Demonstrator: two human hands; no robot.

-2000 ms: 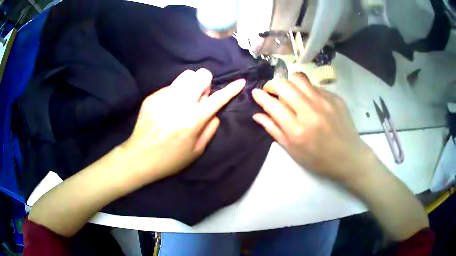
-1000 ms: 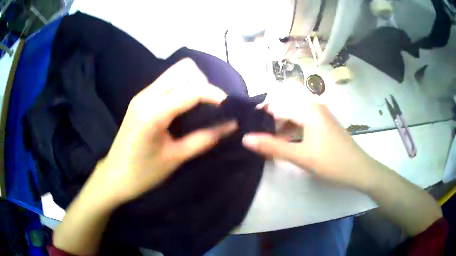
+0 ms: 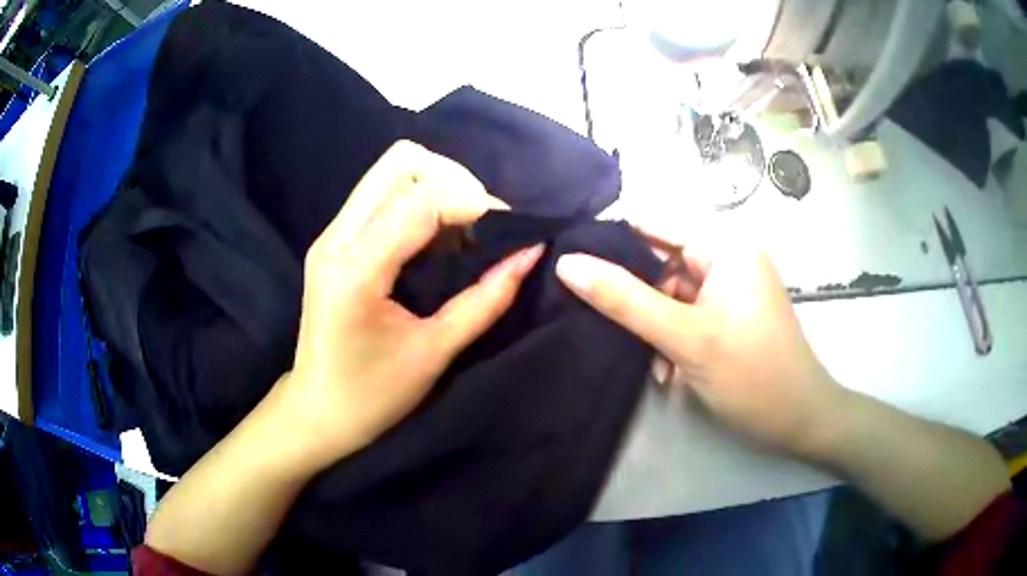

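Note:
A large dark garment (image 3: 473, 450) lies over the left and middle of the white table and hangs over its front edge. My left hand (image 3: 394, 304) pinches a folded edge of the cloth between thumb and fingers. My right hand (image 3: 721, 338) grips the same fold just to the right, thumb on top and fingers behind, partly hidden. The fold is off the machine, in front of the needle area (image 3: 726, 152). Thread snips (image 3: 965, 281) lie on the table at the right, blades pointing away.
The white sewing machine head (image 3: 839, 45) stands at the top right. A round dark disc (image 3: 789, 174) and a pale knob (image 3: 866, 160) are beside the needle area. Dark cut panels (image 3: 944, 113) lie at the far right. A blue tray (image 3: 68, 371) is at the left.
The garment has come away from the needle toward me, and both hands now pinch its fold instead of lying flat beside the needle. The view has shifted left.

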